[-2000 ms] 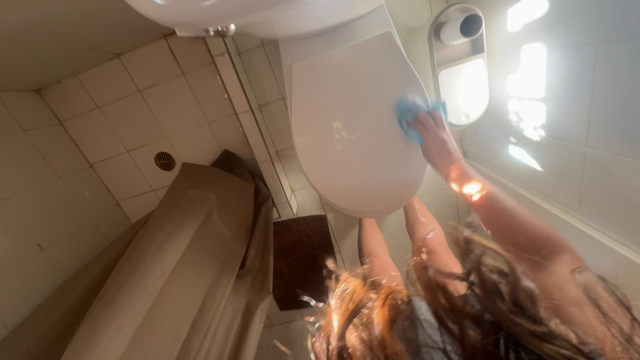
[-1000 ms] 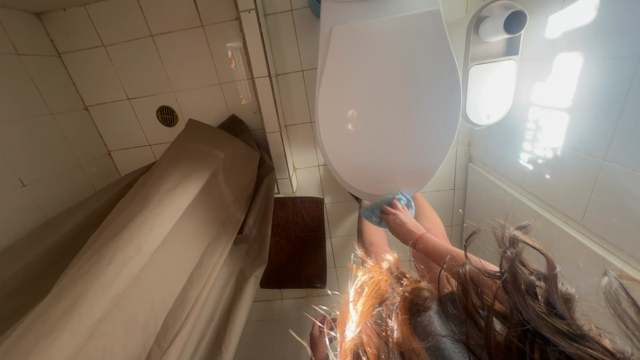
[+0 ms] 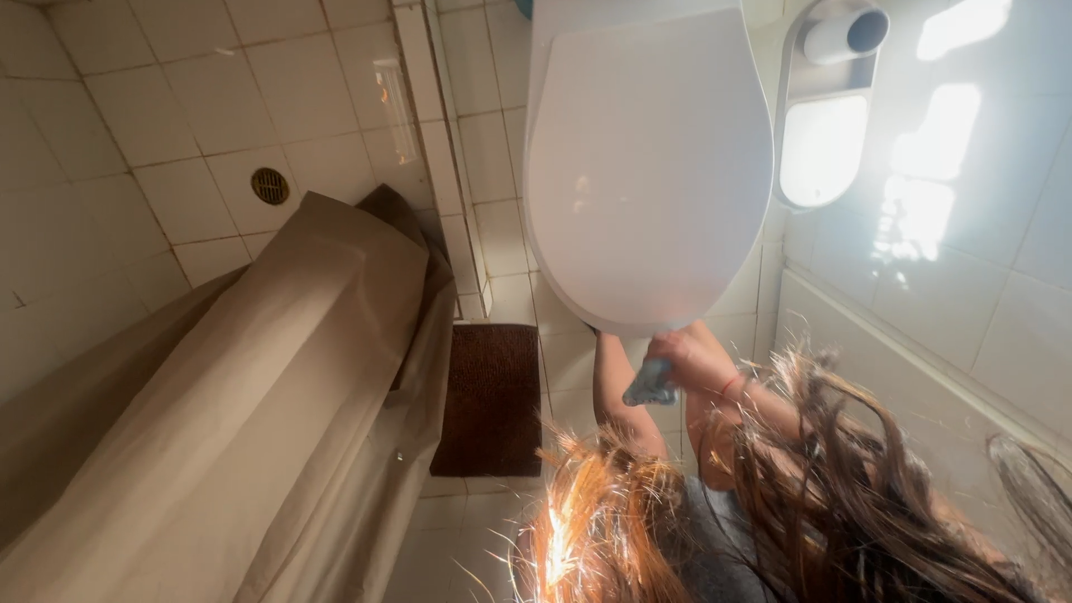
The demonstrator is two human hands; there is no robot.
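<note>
My right hand (image 3: pixel 692 358) is closed around a light-blue cloth (image 3: pixel 651 387), which hangs from the fingers just below the front edge of the white toilet lid (image 3: pixel 649 176). The lid is down. A thin red band circles the wrist. My left hand cannot be seen; long hair covers much of the lower part of the view. Both bare legs show beneath the front of the toilet, on either side of the cloth.
A brown shower curtain (image 3: pixel 276 377) hangs at the left, beside a dark brown mat (image 3: pixel 494 402). A round drain (image 3: pixel 270 186) lies in the tiled shower floor. At the right wall is a holder (image 3: pixel 787 109) with a toilet paper roll (image 3: pixel 846 37).
My right hand, with the blue cloth, was on the lid's right side, then at its front edge, and is now just below that edge. The view has shifted.
</note>
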